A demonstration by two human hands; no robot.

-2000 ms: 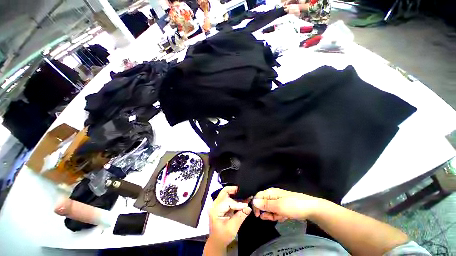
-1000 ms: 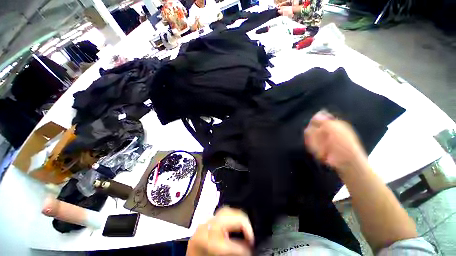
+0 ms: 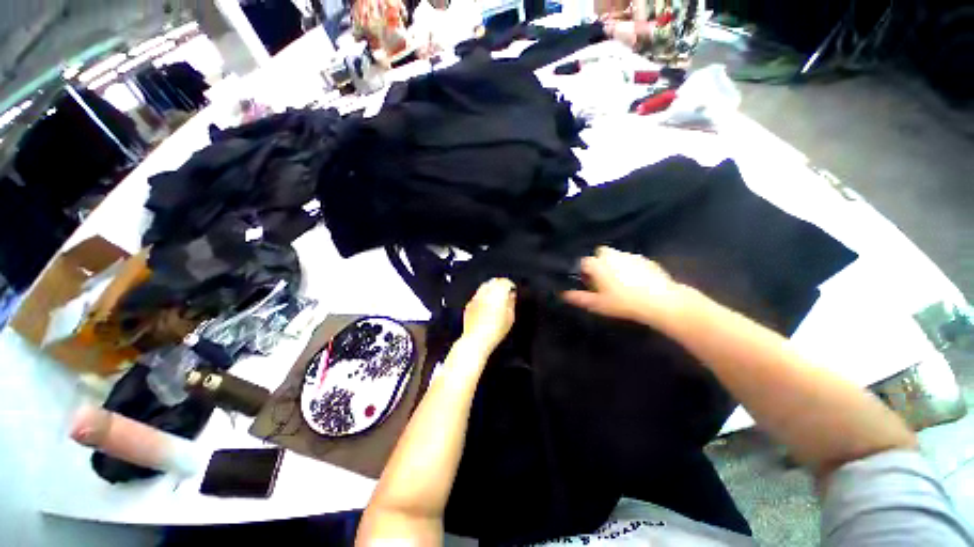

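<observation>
A black garment lies spread over the table and down over my lap. My left hand is closed on its cloth near the upper left part, by the narrow black straps. My right hand is a short way to the right, with thumb and fingers pinching the same garment. The cloth between the hands is dark, and I cannot make out a needle or thread. The white oval tray with heaps of tiny dark fasteners and a pink-red stick is left of my left forearm.
The tray rests on a brown board. A phone, pink bottle and dark container are at left, below plastic bags and an open cardboard box. Stacked black garments lie beyond. People are at the far side.
Both hands have moved forward from near my body onto the garment's upper part. My right hand first swung out over the cloth, then came back beside my left. The garment's near part now lies flatter.
</observation>
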